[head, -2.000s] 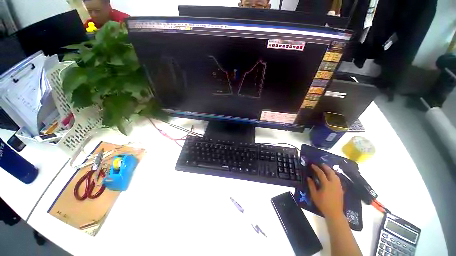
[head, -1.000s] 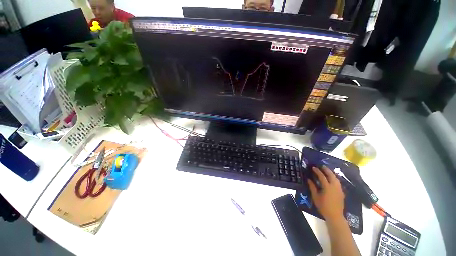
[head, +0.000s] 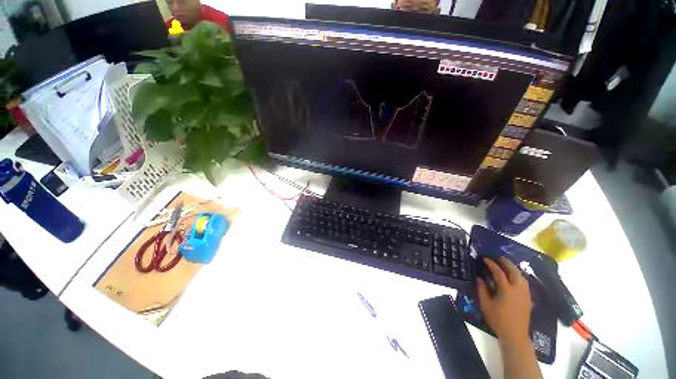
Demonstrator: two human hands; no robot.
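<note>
My right hand [head: 506,300] rests over the small black mouse [head: 487,275] on the dark mouse pad [head: 545,326]; the palm hides part of the mouse. The monitor [head: 333,104] shows thin outlines of two pattern pieces on a black screen, with an icon column at the right. The black keyboard [head: 378,238] lies below the monitor, left of the pad. My left hand is not in view. A dark rounded shape [head: 236,375] is cut off by the bottom edge; I cannot tell what it is.
A phone [head: 451,337] and pen [head: 367,305] lie left of my right forearm. A calculator [head: 606,364], yellow tape roll [head: 561,240] and blue tin [head: 515,211] are at right. Scissors [head: 157,250] and a blue tape dispenser [head: 204,237] lie on brown paper [head: 133,285]. Two people sit behind.
The whole view has shifted, so the desk items appear further right. The dark shape at the bottom edge has appeared. My right hand stays on the mouse.
</note>
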